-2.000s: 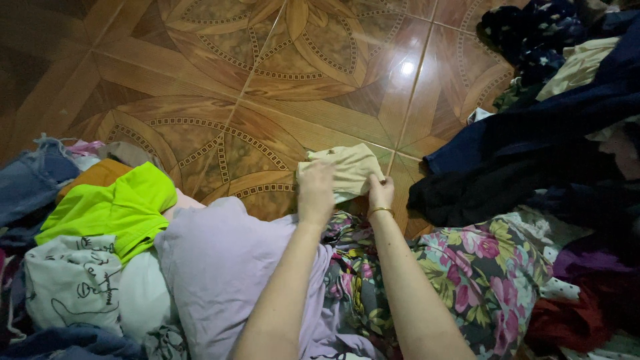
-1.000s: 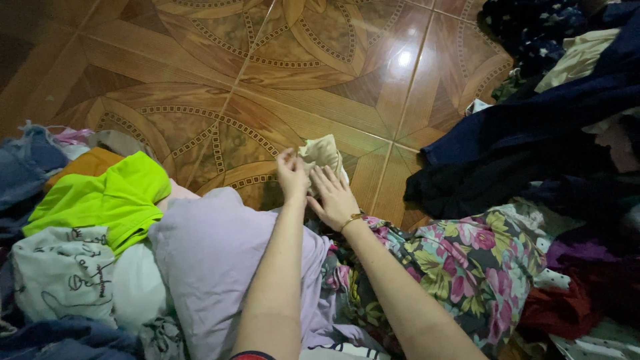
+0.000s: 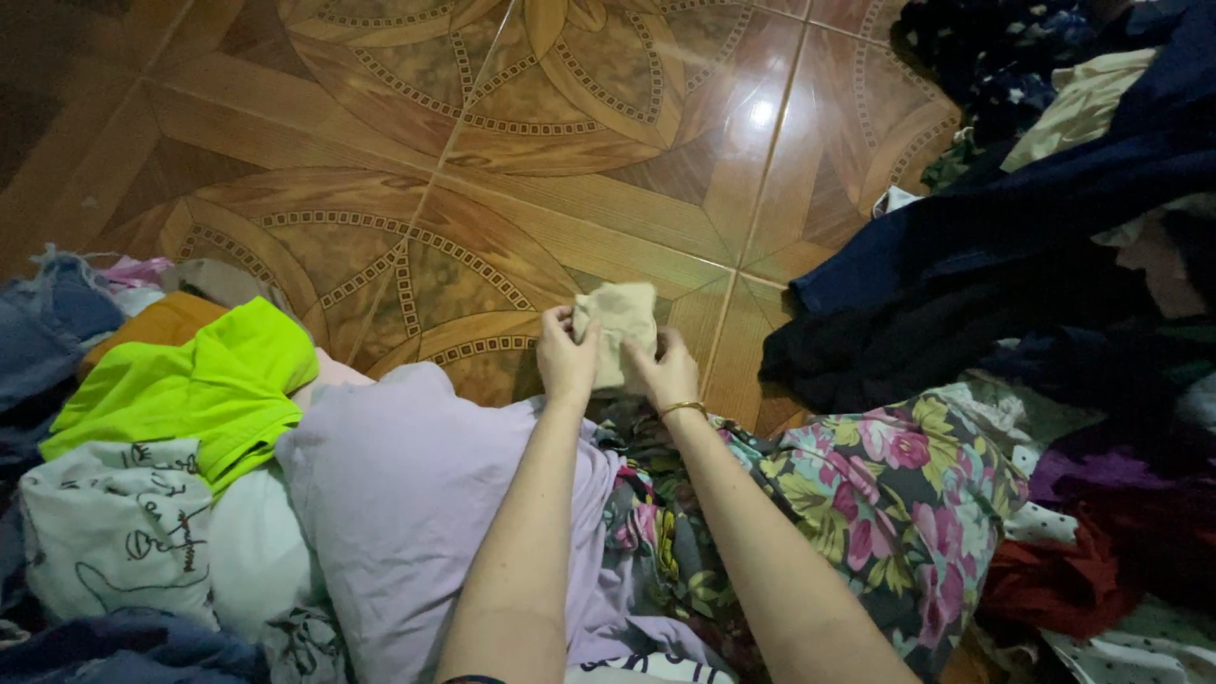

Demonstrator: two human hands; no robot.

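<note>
A small folded piece of cream cloth [image 3: 617, 318] is held up between both hands, just over the edge of the tiled floor. My left hand [image 3: 570, 356] grips its left side, thumb toward me. On the right side, my right hand [image 3: 663, 366] pinches the cloth with thumb and fingers; a gold-coloured bangle circles that wrist. Beneath the left forearm lies a lavender garment [image 3: 408, 503]. Dark floral fabric [image 3: 883, 494] spreads below and to the right of the right forearm.
A lime green garment [image 3: 190, 380] and a white printed garment [image 3: 114, 532] lie in a pile at left. Dark clothes [image 3: 950, 275] are heaped at right, with a cream garment [image 3: 1083, 100] among them. Patterned floor tiles [image 3: 570, 199] stretch ahead.
The cream cloth was spread wider two seconds ago and is now a smaller folded bundle. My right hand, lying flat on it one second ago, now grips its right side.
</note>
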